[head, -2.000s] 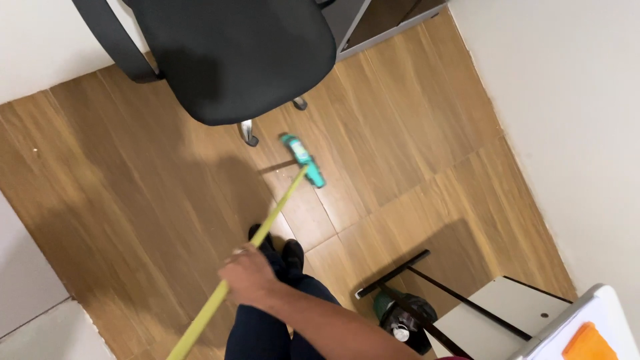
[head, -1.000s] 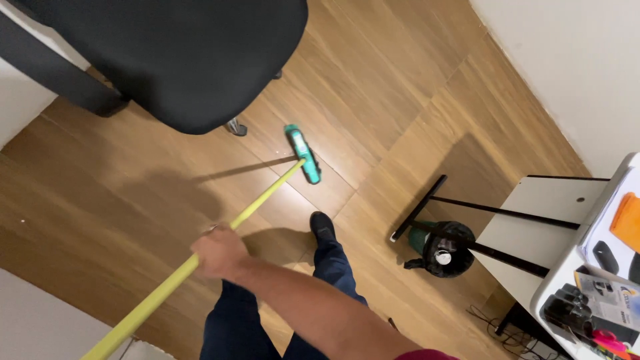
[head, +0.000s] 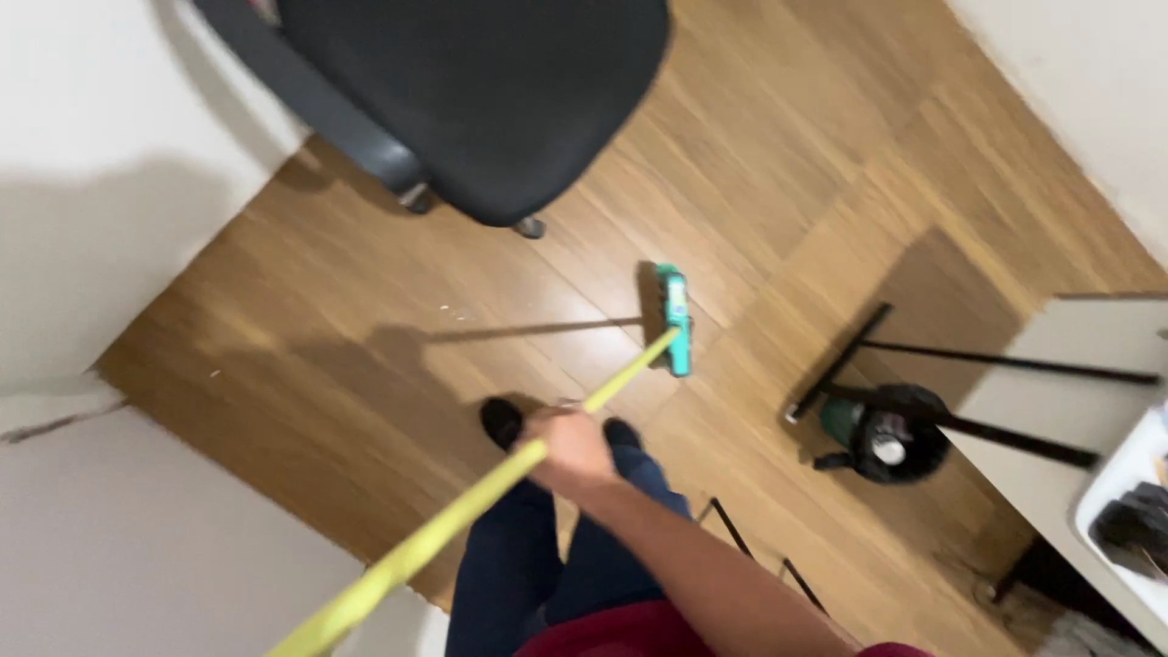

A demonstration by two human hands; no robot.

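My right hand (head: 570,449) is closed around the yellow handle (head: 438,529) of a broom, in the lower middle of the head view. The handle slants from the bottom left up to the teal broom head (head: 677,319), which is down at the wood-look floor, beyond my shoes. Its bristles are hard to make out. Small pale bits (head: 452,312) lie on the floor left of the broom head, near the handle's shadow. My left hand is out of the picture.
A black office chair (head: 493,91) stands at the top left, near a white wall (head: 73,182). On the right are a black bin (head: 899,433), a black metal table leg (head: 839,365) and a white tabletop edge (head: 1109,511). Another wall (head: 1086,82) borders the floor at top right.
The broom head has moved across the floor, away from the chair and towards the bin side. My right hand has kept hold of the handle. The view has shifted and turned.
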